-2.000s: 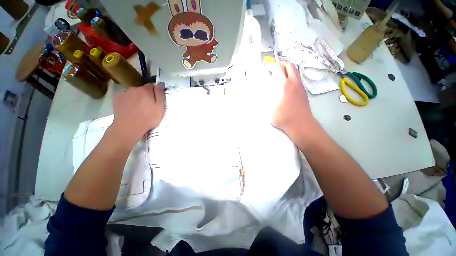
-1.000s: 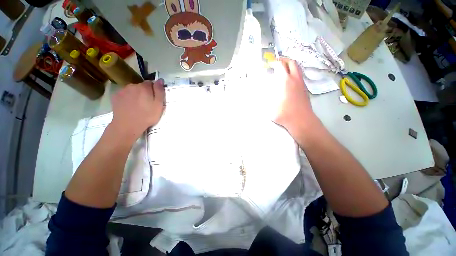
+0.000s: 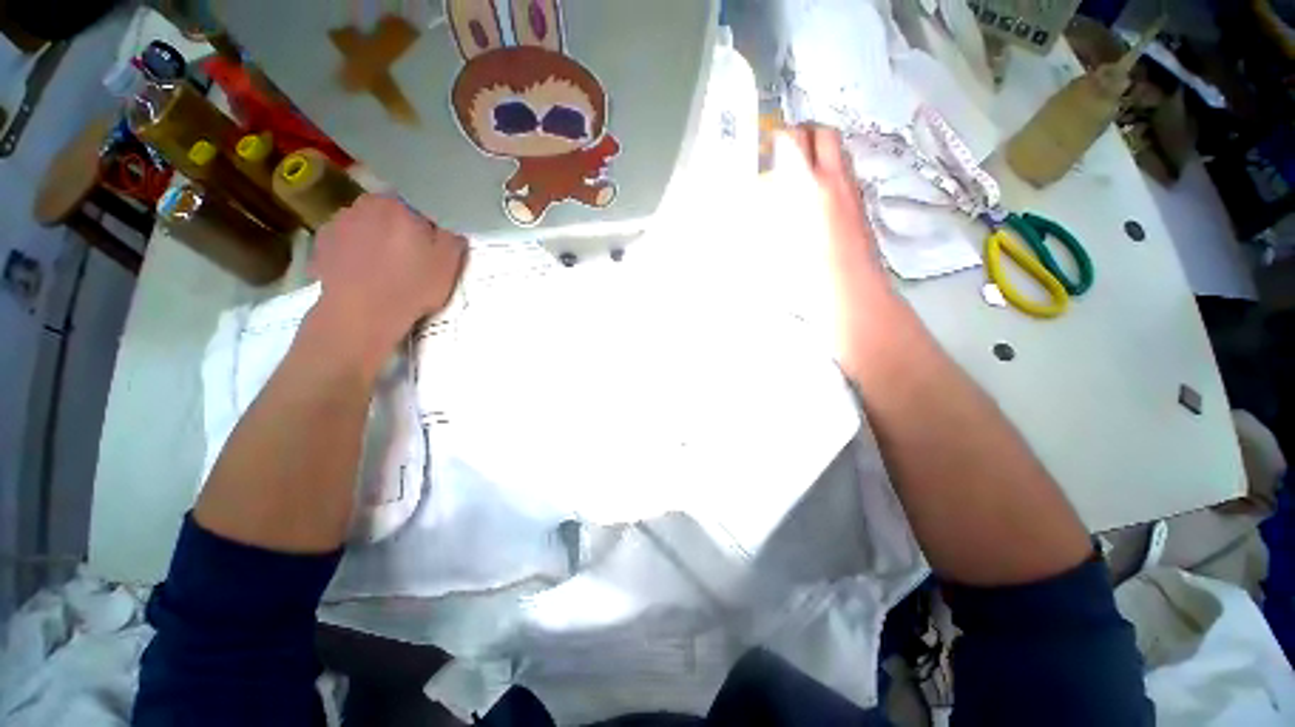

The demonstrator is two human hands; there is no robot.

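Observation:
White trousers (image 3: pixel 483 497) lie under the machine head and drape over the table's front edge, strongly glaring in the middle. My left hand (image 3: pixel 386 267) is bent with its knuckles up on the cloth's far left part, gripping it beside the head. My right hand (image 3: pixel 835 227) lies on the cloth right of the head, partly washed out by glare; its fingers point away, and whether they grip is hard to tell. The sewing machine head (image 3: pixel 646 114) hangs over the cloth's far edge. Its needle area is hidden by glare and cloth.
Thread cones (image 3: pixel 315 185) stand left of the head. Yellow and green scissors (image 3: pixel 1044 267) and a tape measure (image 3: pixel 954 159) lie on the right. A tan bottle (image 3: pixel 1065 139) is at the far right. White garments (image 3: pixel 64 646) hang at the left, and others (image 3: pixel 1207 639) at the right.
The trousers have moved away from me under the head, both hands with them. The brownish line on the cloth no longer shows. The view has shifted slightly.

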